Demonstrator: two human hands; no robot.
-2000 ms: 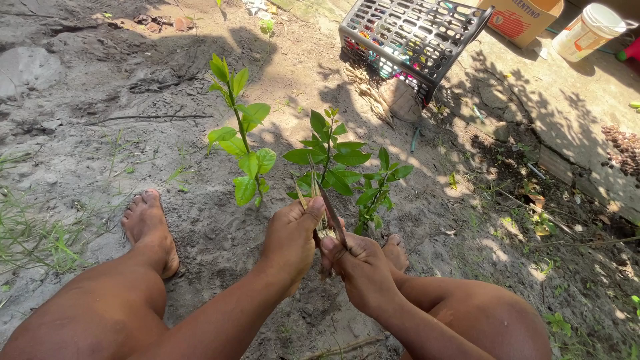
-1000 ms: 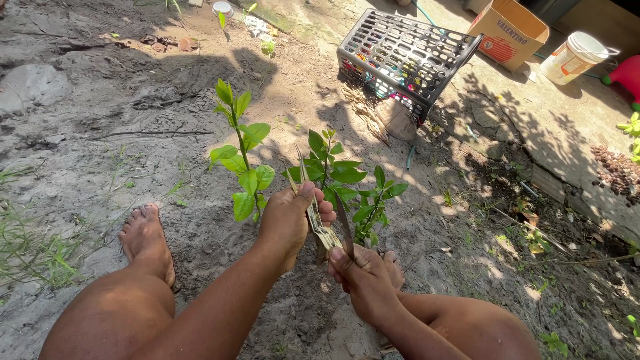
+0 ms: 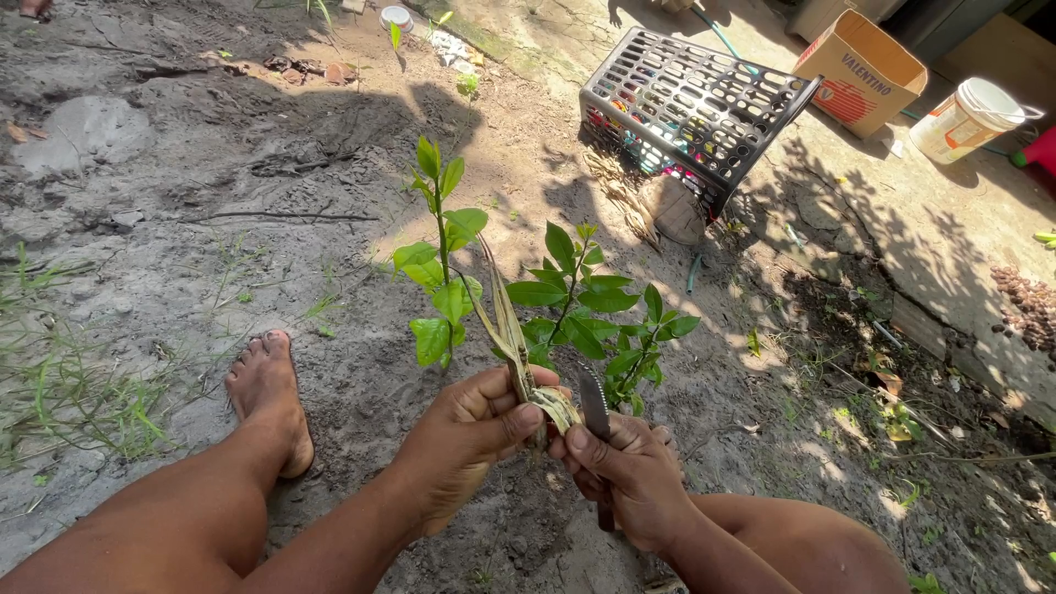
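My left hand (image 3: 478, 441) grips a bundle of dry, tan plant fibre strips (image 3: 510, 334), whose long ends point up and away. Close beside it on the right, my right hand (image 3: 627, 478) holds a dark knife with a serrated edge (image 3: 592, 404), blade upward, and pinches the bent lower end of the strips. Three leafy green shoots stand just beyond my hands: a taller one (image 3: 443, 256) on the left, one in the middle (image 3: 573, 305) and a shorter one (image 3: 637, 355) on the right. My hands hide the lower part of the middle shoot.
A black plastic crate (image 3: 693, 107) lies tipped on the ground ahead, with dry strips (image 3: 623, 198) by it. A cardboard box (image 3: 862, 78) and a white bucket (image 3: 965, 120) stand at the upper right. My bare foot (image 3: 268, 396) rests on the sandy soil, near grass (image 3: 74, 388).
The strips between my hands now bend over toward my right hand. Both hands still hold what they held, and the knife remains upright in my right hand.
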